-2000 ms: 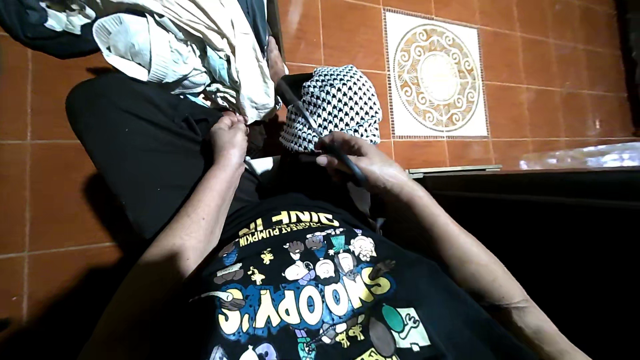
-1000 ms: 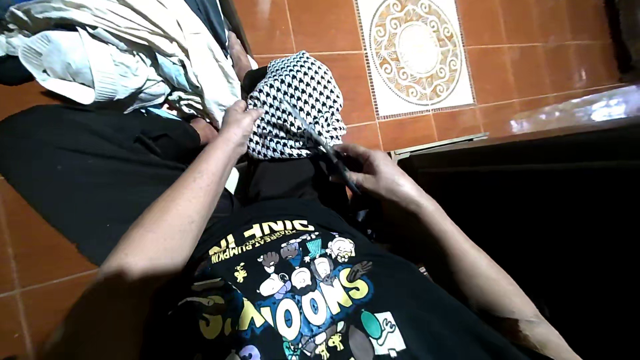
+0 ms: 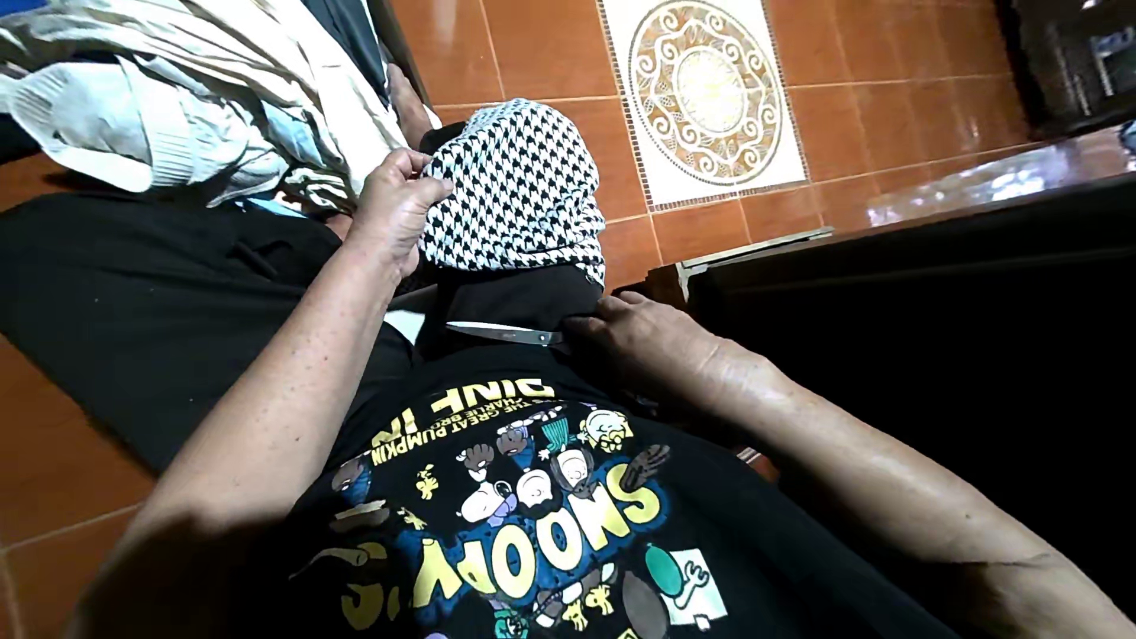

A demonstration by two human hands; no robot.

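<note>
A black-and-white houndstooth cloth (image 3: 524, 186) lies bunched over the dark fabric between my legs. My left hand (image 3: 397, 204) pinches its left edge between thumb and fingers. A pair of metal scissors (image 3: 506, 334) rests low over my lap, blades together and pointing left. My right hand (image 3: 635, 333) is closed around the handles, which are mostly hidden under the fingers, just below the cloth's lower right corner.
A heap of white and cream clothes (image 3: 186, 115) lies at the upper left, beside a bare foot (image 3: 408, 105). Orange floor tiles (image 3: 550, 53) surround a white patterned tile (image 3: 710, 89). A dark piece of furniture (image 3: 914, 328) stands at the right.
My left hand has taken hold of the houndstooth cloth's edge. My right hand has lowered the scissors from over the cloth, and they now point left.
</note>
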